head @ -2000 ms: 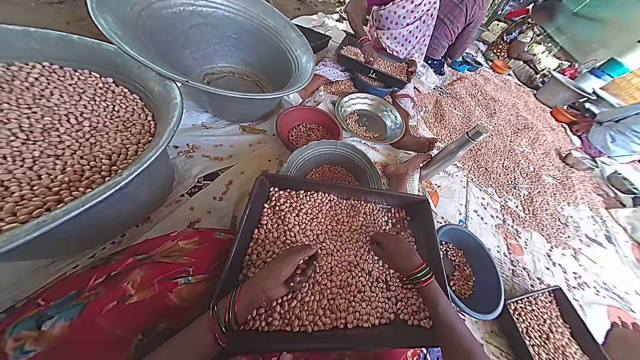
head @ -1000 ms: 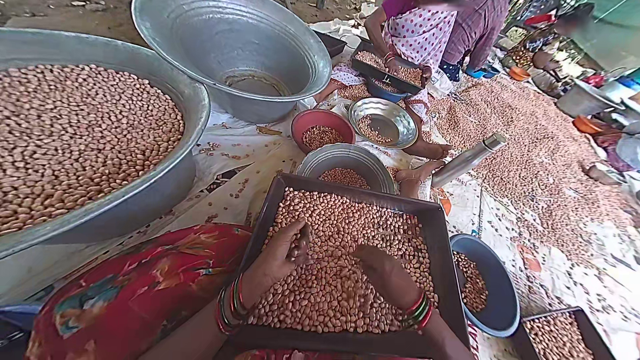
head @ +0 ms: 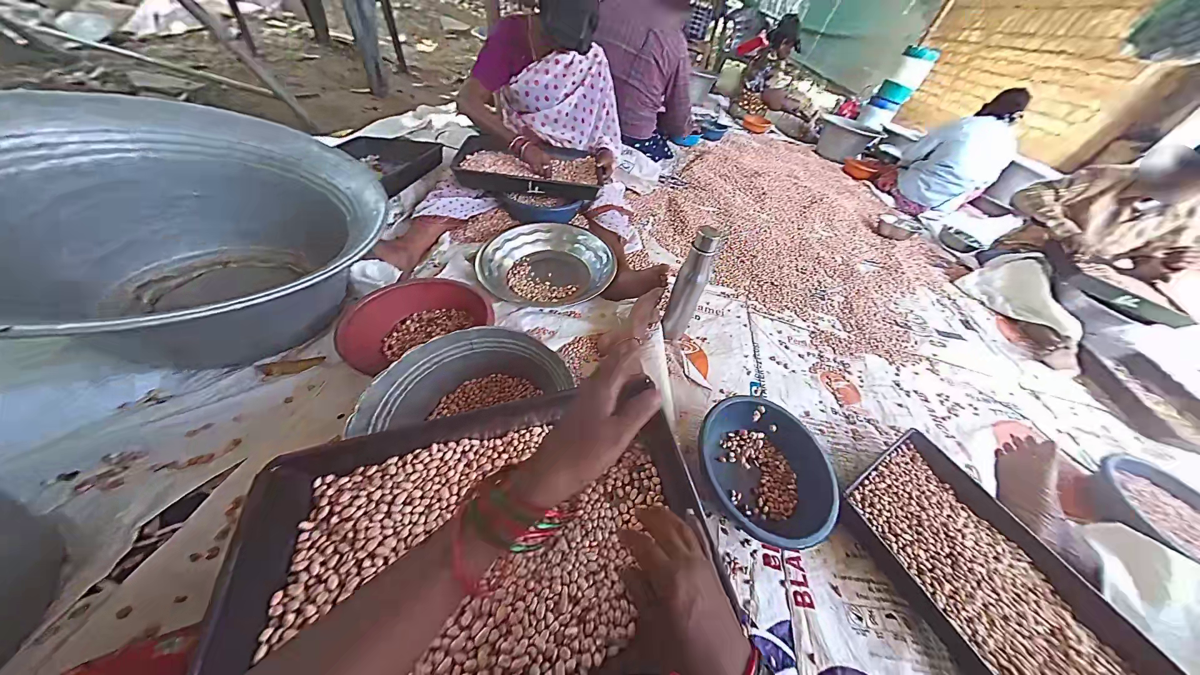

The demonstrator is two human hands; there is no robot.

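A dark rectangular tray full of shelled nuts or seeds lies before me. My left hand, with bangles at the wrist, is raised over the tray's far right corner, its fingers bent; whether it holds anything is unclear. Low on the tray's right side, my right hand rests at the nuts, partly cut off by the frame edge. Beyond the tray stand a grey metal bowl and a red bowl, both with nuts in them. A blue-grey bowl with some nuts sits right of the tray.
A large metal basin stands at the left. A steel bottle and a steel dish are ahead. Another nut-filled tray lies at the right. A person sits ahead with a tray; others sit near a spread heap of nuts.
My left hand has moved from over the nuts to the tray's far right corner, its arm now across the tray. The view has swung to the right.
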